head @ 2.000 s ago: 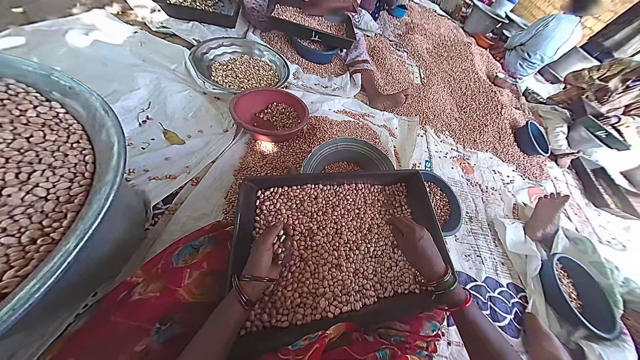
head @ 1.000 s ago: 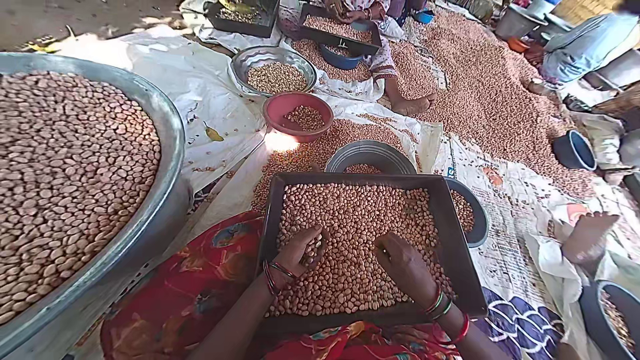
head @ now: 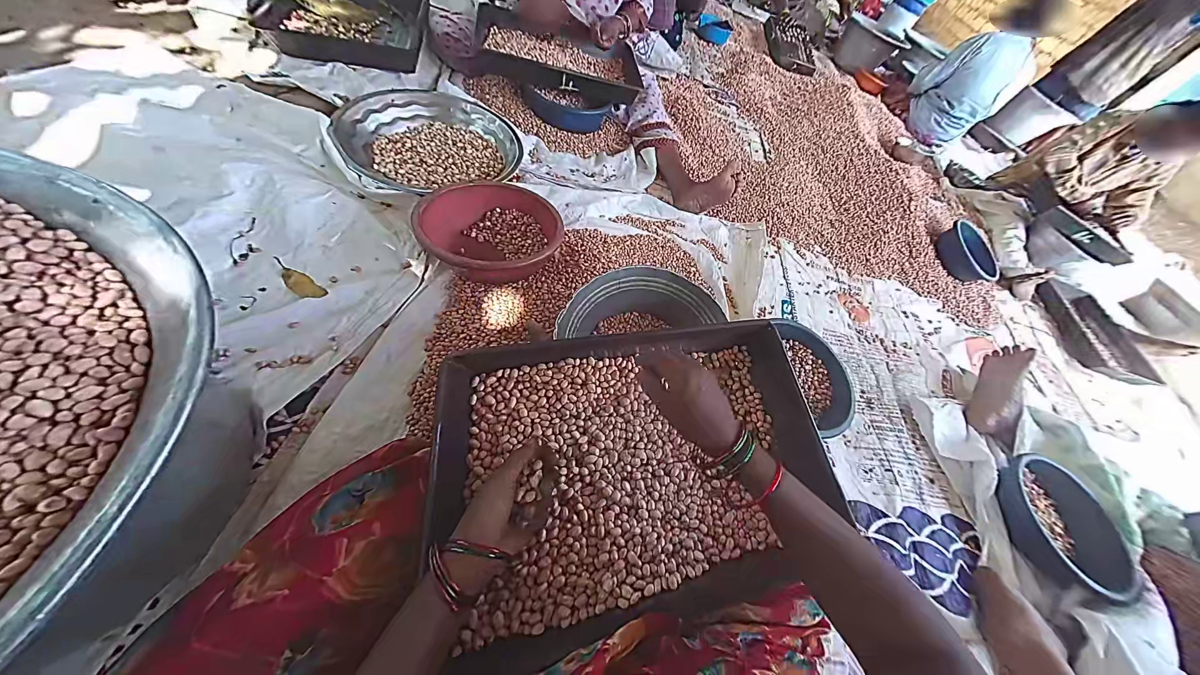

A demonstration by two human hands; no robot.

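Observation:
A dark rectangular tray [head: 447, 469] full of reddish-brown nuts [head: 609, 487] rests tilted over my lap. My left hand [head: 511, 502] is cupped at the tray's left side, palm inward, with several nuts in its curled fingers. My right hand [head: 689, 398] touches the nuts near the tray's far edge, fingers bent; whether it holds one cannot be told. Just beyond the tray, a grey round basin [head: 642, 286] with nuts sits partly under its far rim. Another dark bowl [head: 814, 375] of nuts shows past the right rim.
A large metal basin [head: 187, 309] heaped with nuts stands at left. Farther off are a red bowl [head: 487, 230], a silver basin [head: 427, 141] and a large nut pile [head: 825, 178] on sheets. Co-workers sit around, one with a tray [head: 562, 75]; a bare foot [head: 1001, 389] is at right.
My right hand has moved from the middle of the tray to its far edge. My left hand stays at the left side, its fingers curled around nuts.

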